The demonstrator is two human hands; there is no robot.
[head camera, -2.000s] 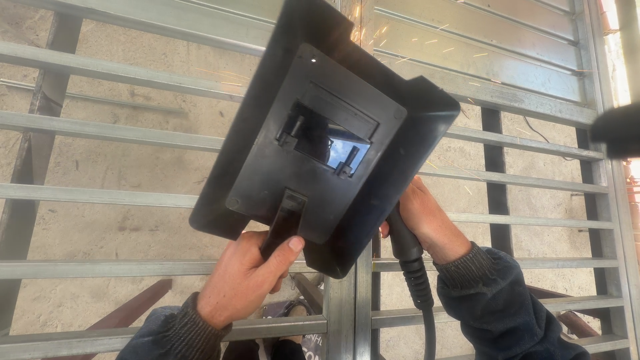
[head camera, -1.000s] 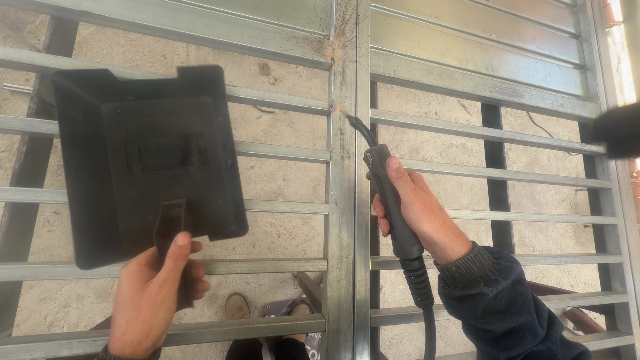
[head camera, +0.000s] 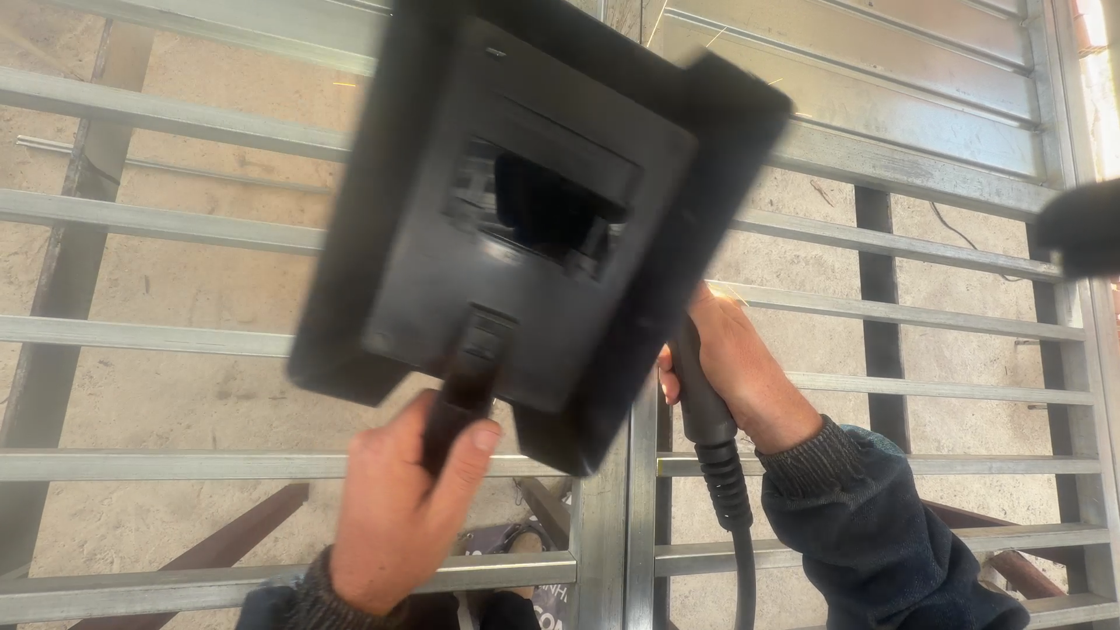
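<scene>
My left hand (head camera: 411,503) is closed around the handle of a black handheld welding shield (head camera: 534,350), which is tilted and slightly blurred. Its dark viewing window (head camera: 556,206) sits near the middle. To the right, my right hand (head camera: 744,367) grips the dark handle of a welding torch (head camera: 704,394), whose cable runs down out of view. The shield hides the torch's tip and the joint of the metal frame behind it. A few bright sparks fly near the shield's upper right edge and beside my right hand.
A galvanized steel frame with parallel bars (head camera: 157,332) spans the view, with ribbed metal sheet (head camera: 875,79) at the upper right. Dark beams (head camera: 879,306) and concrete ground show below the bars. A dark blurred object (head camera: 1081,229) juts in at the right edge.
My left hand has brought the shield from the left back in front of the torch tip, which showed at the frame's middle upright one second ago. My right hand has stayed about where it was.
</scene>
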